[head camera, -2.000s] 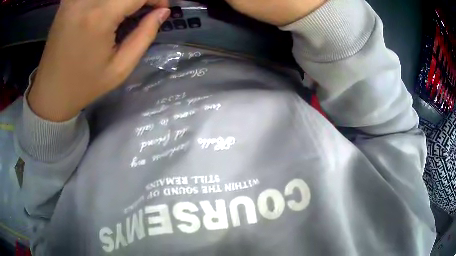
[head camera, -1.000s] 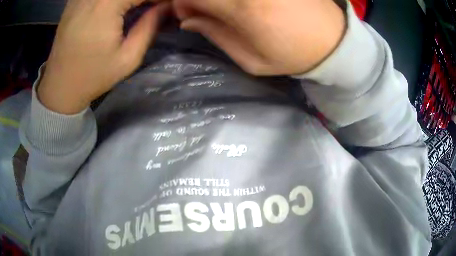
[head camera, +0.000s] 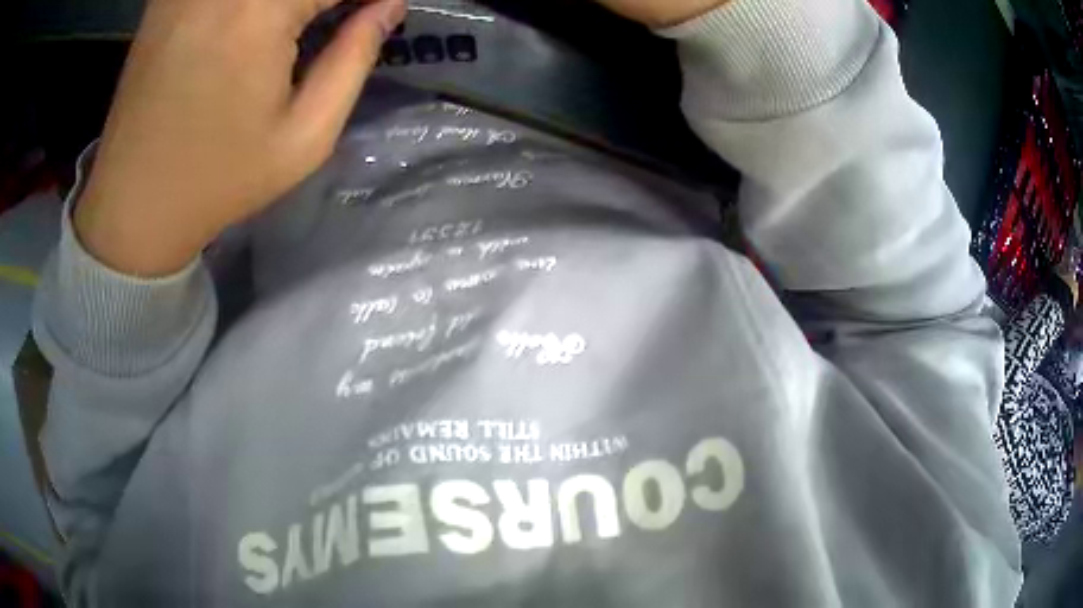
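Note:
A clear adhesive sheet with a row of small black rounded shapes shows at the top, beside my left thumb. My left hand is at the top left, its thumb and fingers closed on the sheet's left end; the fingertips are partly cut off by the top edge. My right hand is mostly out of the picture at the top; only its heel and wrist show, so its fingers and anything in them are hidden.
My grey printed sweatshirt fills the middle. A dark bench edge runs across the top. Red glossy things and a black-and-white patterned fabric are at the right. Pale floor with a yellow line lies at the left.
My right hand came in to meet my left hand about a second ago and has moved back up and right, mostly out of the picture. The row of black shapes shows again.

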